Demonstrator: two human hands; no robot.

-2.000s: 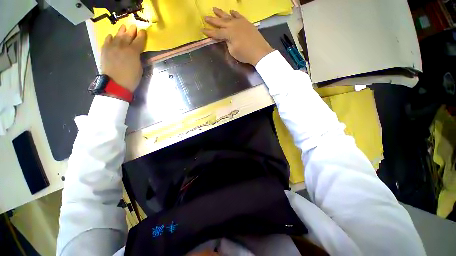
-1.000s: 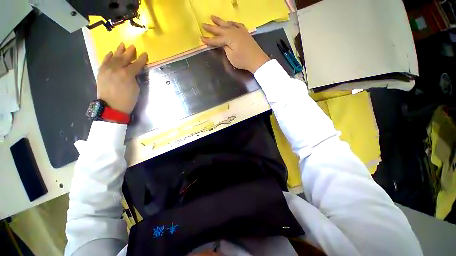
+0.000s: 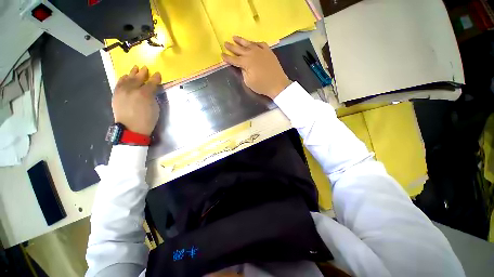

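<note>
A large yellow panel (image 3: pixel 197 40) lies flat at the top of the view, partly under the dark head of the sewing machine (image 3: pixel 116 19). A pinkish-red edge runs along its near side. My left hand (image 3: pixel 136 103) rests with its fingertips on the panel's near left edge, close to the lit needle area. My right hand (image 3: pixel 257 65) rests with its fingers spread on the near edge further right. Neither hand is closed around anything. The needle tip is too small to tell.
A shiny metal plate (image 3: pixel 211 105) lies in front of the panel. Dark snips (image 3: pixel 317 70) lie right of my right hand. Pale stacked sheets (image 3: pixel 395 48) and yellow panels (image 3: pixel 392 143) are at the right. A black phone (image 3: pixel 46 192) and grey-white sheets (image 3: pixel 19 127) are at the left.
The yellow panel and both hands sit lower in the view, and more of the machine head shows. The view itself has shifted. Both hands remain at the panel's near edge.
</note>
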